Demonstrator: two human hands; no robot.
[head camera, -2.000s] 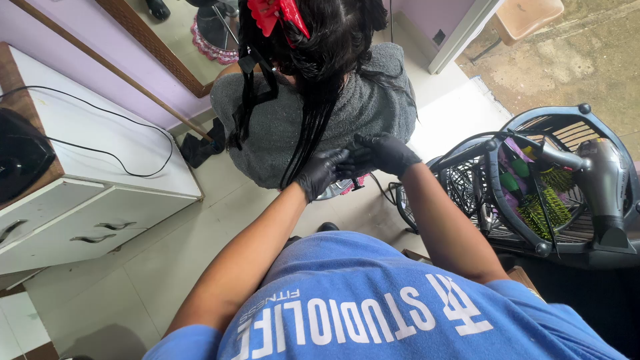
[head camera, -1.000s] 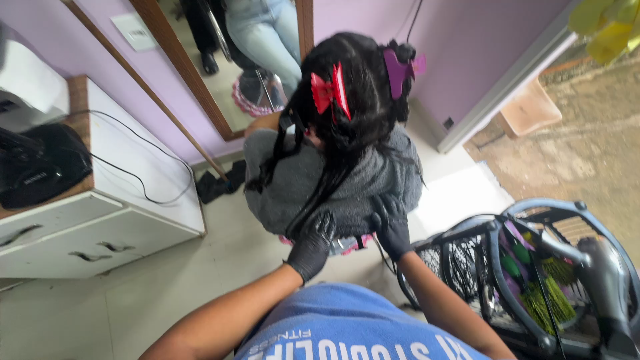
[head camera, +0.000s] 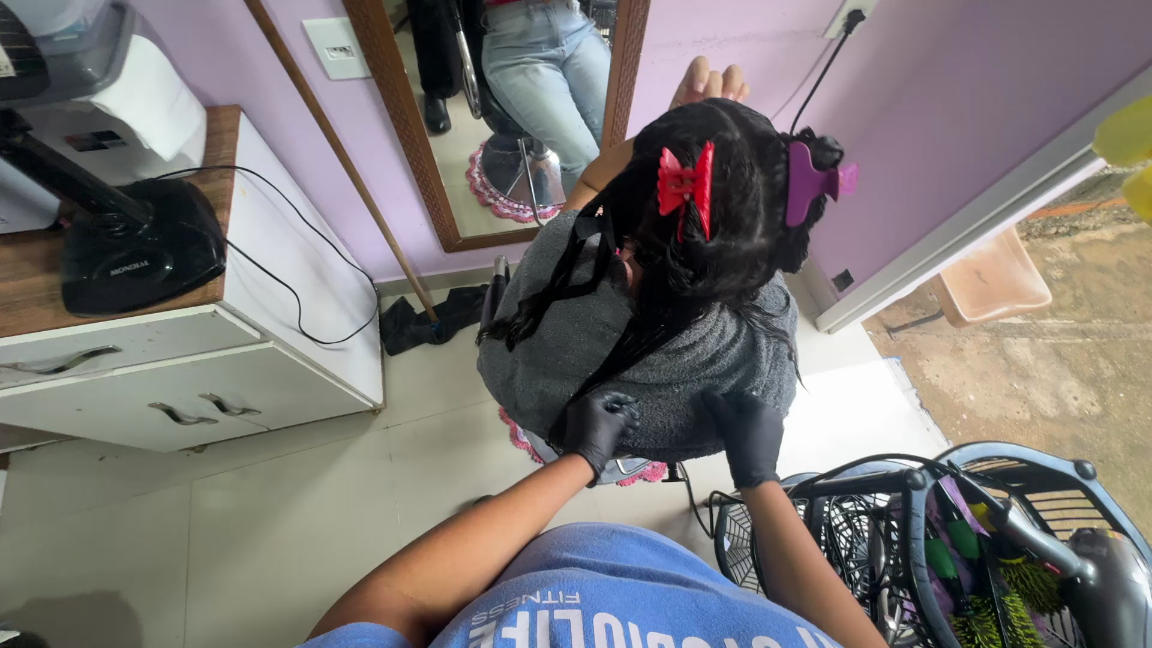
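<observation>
A seated person with dark hair (head camera: 738, 243) has a grey towel (head camera: 666, 387) over the shoulders. A red claw clip (head camera: 686, 191) and a purple claw clip (head camera: 814, 184) hold up sections of the hair, and a long loose strand hangs down the back. My left hand (head camera: 598, 427), in a black glove, has its fingers curled at the lower end of that strand, against the towel; whether they close on hair or cloth is unclear. My right hand (head camera: 749, 436), also gloved in black, rests on the towel's right edge with its fingertips partly hidden. The seated person's own raised hand (head camera: 711, 81) shows beyond the head.
At lower right stands a black basket cart (head camera: 913, 540) with brushes (head camera: 999, 594) and a grey hair dryer (head camera: 1111, 576). A white cabinet (head camera: 297, 243) with a black appliance base (head camera: 144, 243) is at left. Ahead are a framed mirror (head camera: 445, 180) and a leaning wooden stick (head camera: 342, 162).
The view has tilted up toward the wall. My hands, close together two seconds ago, are now apart on the towel. The seated person's raised hand has come into sight beyond the head.
</observation>
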